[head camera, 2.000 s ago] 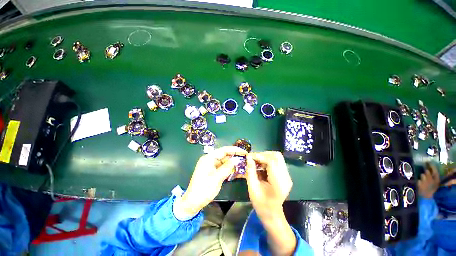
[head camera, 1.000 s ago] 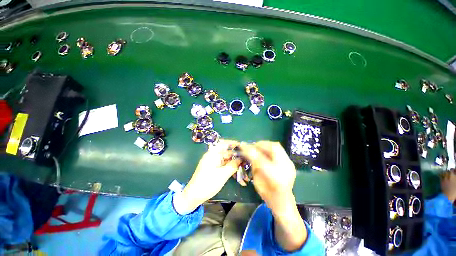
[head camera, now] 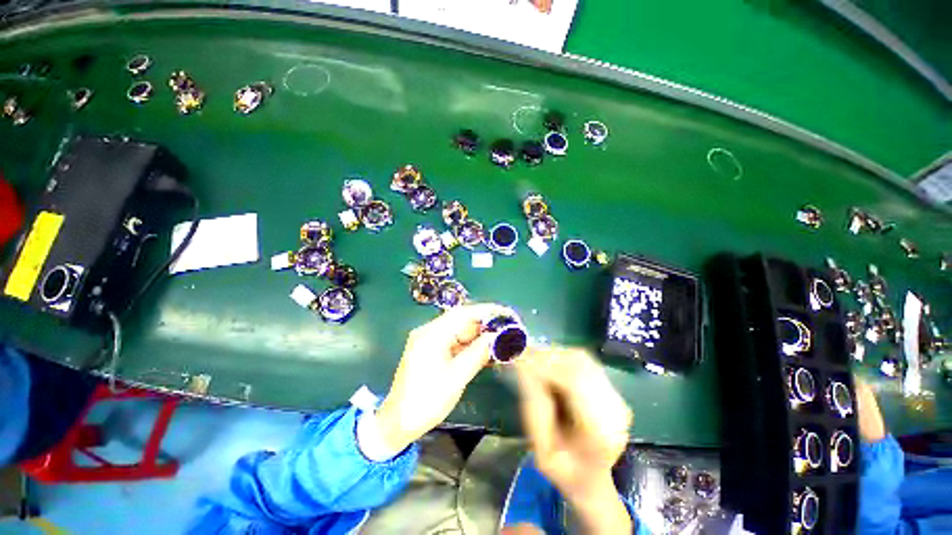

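My left hand [head camera: 441, 361] is bare and holds a round watch part [head camera: 508, 343] with a dark face and a pale rim between its fingertips, low over the bench's near side. A smaller dark piece sits at its upper left, partly covered by the fingers. My right hand [head camera: 569, 413] is motion-blurred just right of the part, and whether it holds anything cannot be told. A black dish [head camera: 679, 319] with heaped small white parts [head camera: 633, 311] lies right of my hands. Several watch modules [head camera: 337, 303] with white tabs lie beyond my left hand.
A black foam tray [head camera: 767, 355] with ringed cases stands at right. A black box [head camera: 89, 225] with a cable and a paper slip [head camera: 216, 241] are at left. Dark round covers [head camera: 502, 153] lie farther off. Another person's sleeve [head camera: 882, 470] shows at right; a clear-plastic blister tray [head camera: 668, 486] is low right.
The held part now shows its dark round face and pale rim. My right hand has moved down and right, away from my left fingertips. The view has shifted slightly.
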